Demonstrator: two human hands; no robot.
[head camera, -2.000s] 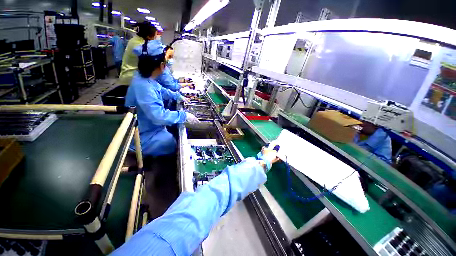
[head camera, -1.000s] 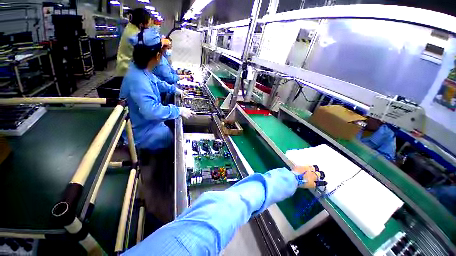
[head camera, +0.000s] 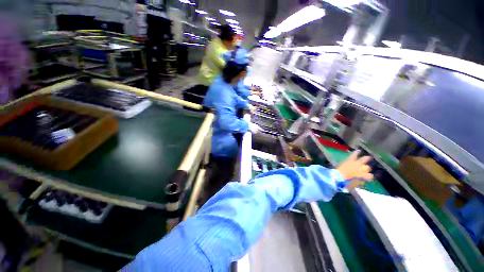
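Observation:
My left hand (head camera: 355, 169) reaches out from a blue sleeve at right of centre. It is blurred, its fingers look spread and nothing shows in it. It is above the near end of a white tray (head camera: 406, 228), which lies on the green shelf and runs out at the lower right. I cannot tell if hand and tray touch. A green circuit board (head camera: 262, 163) lies on the conveyor track, partly hidden by my sleeve. My right hand is not in view.
At left, a cart (head camera: 154, 143) holds an open brown carton (head camera: 90, 146) of dark parts and a white tray (head camera: 127, 109). Black parts stand in a tray on its lower shelf. People in blue and yellow work along the line. A brown box (head camera: 427, 178) sits on the right shelf.
The view has swung left, showing more of the cart and its carton. My left hand has moved from on top of the white tray to its near end, fingers spread.

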